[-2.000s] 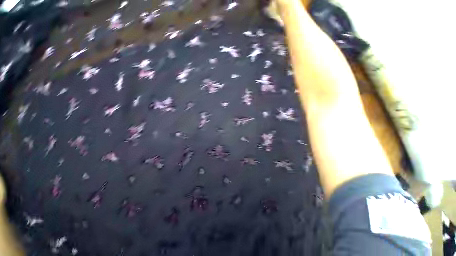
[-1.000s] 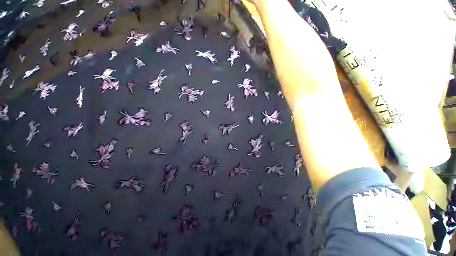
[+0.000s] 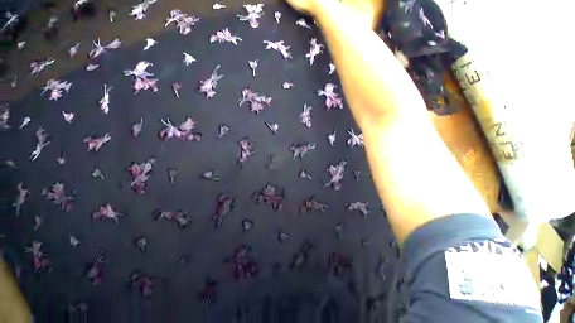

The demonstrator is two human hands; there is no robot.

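Dark patterned fabric (image 3: 208, 158) with small pinkish-grey motifs is spread over most of the view. My right arm, in a dark sleeve with a white printed patch, reaches up along the right side of the fabric. My right hand (image 3: 309, 5) is cut off by the top edge; its fingers are not visible. At the lower left edge only a blurred strip of skin shows; my left hand is not in view.
A bunched dark fabric piece (image 3: 425, 38) lies right of my forearm on the brown wooden table (image 3: 463, 139). White paper rolls with black lettering (image 3: 498, 126) lie along the right side. Cardboard (image 3: 545, 243) and black-and-white cloth (image 3: 558, 284) show at the lower right.
Compared with a second ago, the motifs sit slightly higher in view. More of the bunched fabric shows beside my right forearm. My right hand is nearer the top edge, slightly left.
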